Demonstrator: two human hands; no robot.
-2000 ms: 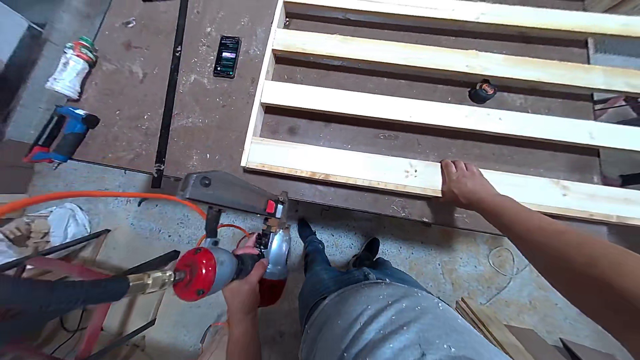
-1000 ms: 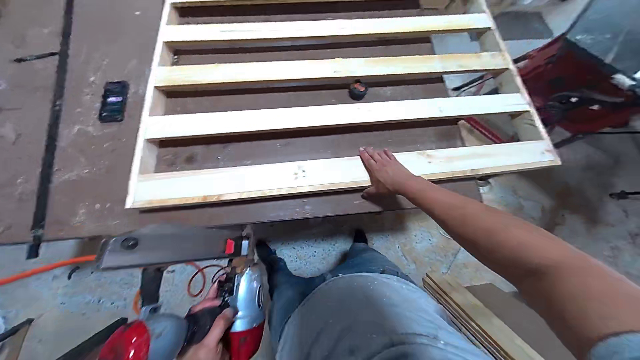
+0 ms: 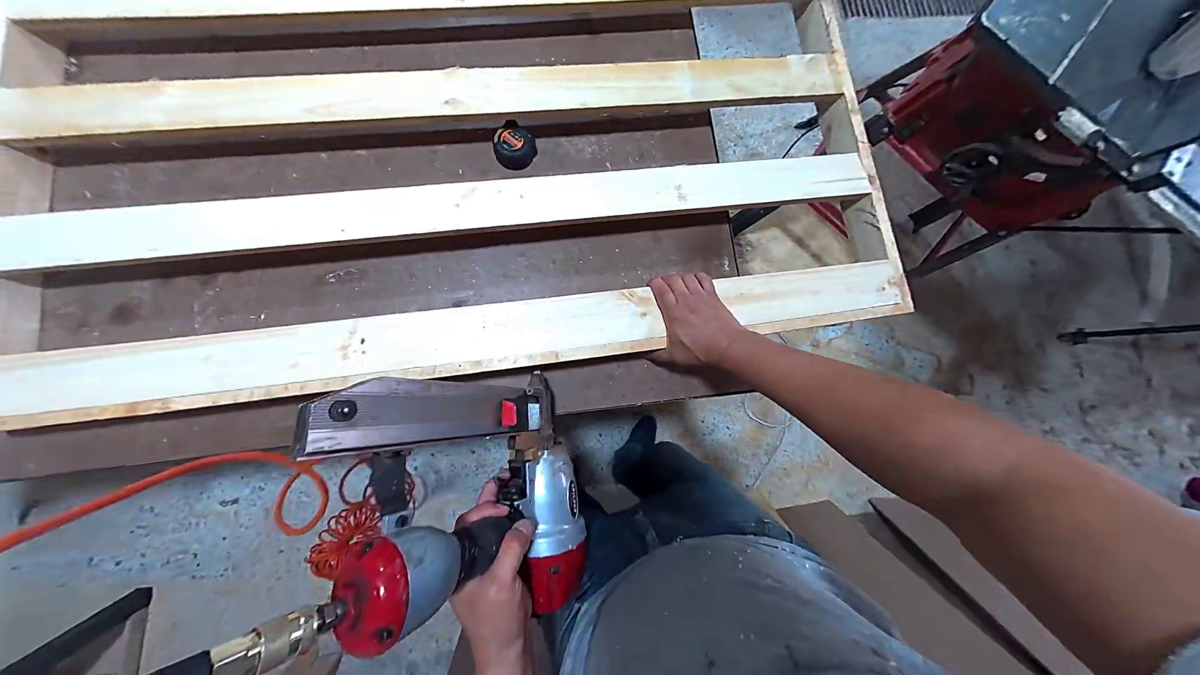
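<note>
My left hand (image 3: 497,572) grips the black handle of a pneumatic nailer (image 3: 555,506) with a silver and red body. The nailer's long magazine points left, and its nose is close to the near edge of a wooden slatted frame (image 3: 469,339). My right hand (image 3: 692,314) rests on the frame's nearest board, its fingers over the top and its thumb side hidden by the board's near edge. An air hose fitting (image 3: 272,642) joins the back of the nailer.
The frame lies on a brown worktable (image 3: 600,380). A black tape measure (image 3: 515,146) sits between two slats. An orange air hose (image 3: 141,492) runs at left, with a coiled hose (image 3: 345,539) below. A red machine stand (image 3: 984,141) is at upper right; boards (image 3: 862,553) lie at lower right.
The view has shifted right along the frame. My right hand has moved right along the nearest board. The nailer has come up closer to the frame's near edge, still in my left hand.
</note>
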